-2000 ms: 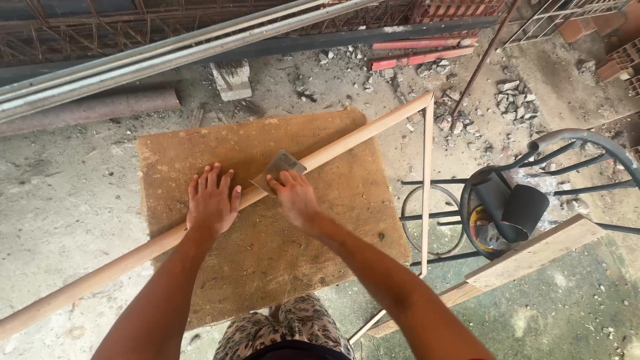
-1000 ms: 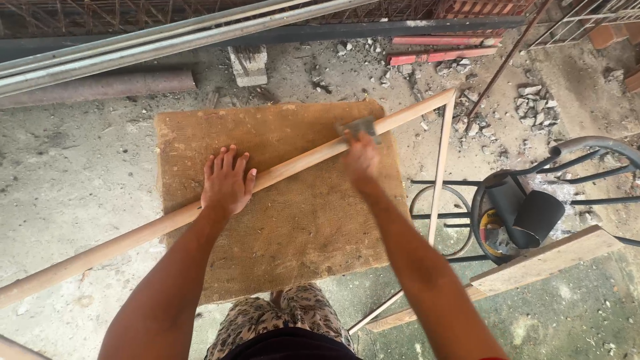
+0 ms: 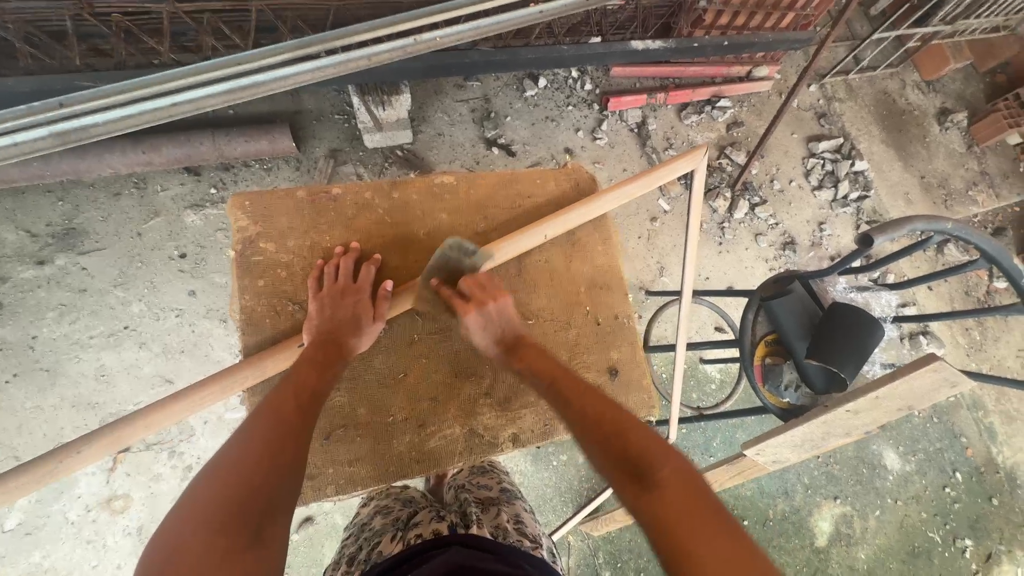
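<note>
A long pale wooden strip (image 3: 584, 210), part of a frame with a mitred corner at the upper right, lies slantwise across a worn brown padded work surface (image 3: 480, 376). My left hand (image 3: 344, 304) rests on the strip left of the middle, its fingers spread over the padded surface beyond. My right hand (image 3: 484, 308) grips a greyish sheet, apparently sandpaper (image 3: 450, 272), which is blurred and lies over the strip. From the corner a thinner wooden piece (image 3: 690, 296) runs down past the right edge of the work surface.
At the right, a black metal stool or chair (image 3: 944, 232) holds rolled dark abrasive sheets (image 3: 844, 344) and a yellow-rimmed disc (image 3: 772, 372). Wooden boards (image 3: 860, 412) lean below it. Metal bars (image 3: 240, 84), a concrete block (image 3: 382, 116), red bars (image 3: 688, 94) and rubble (image 3: 836, 170) lie beyond.
My right hand has moved back down the strip, left and toward my left hand, with the sheet in it. My left hand stays on the strip.
</note>
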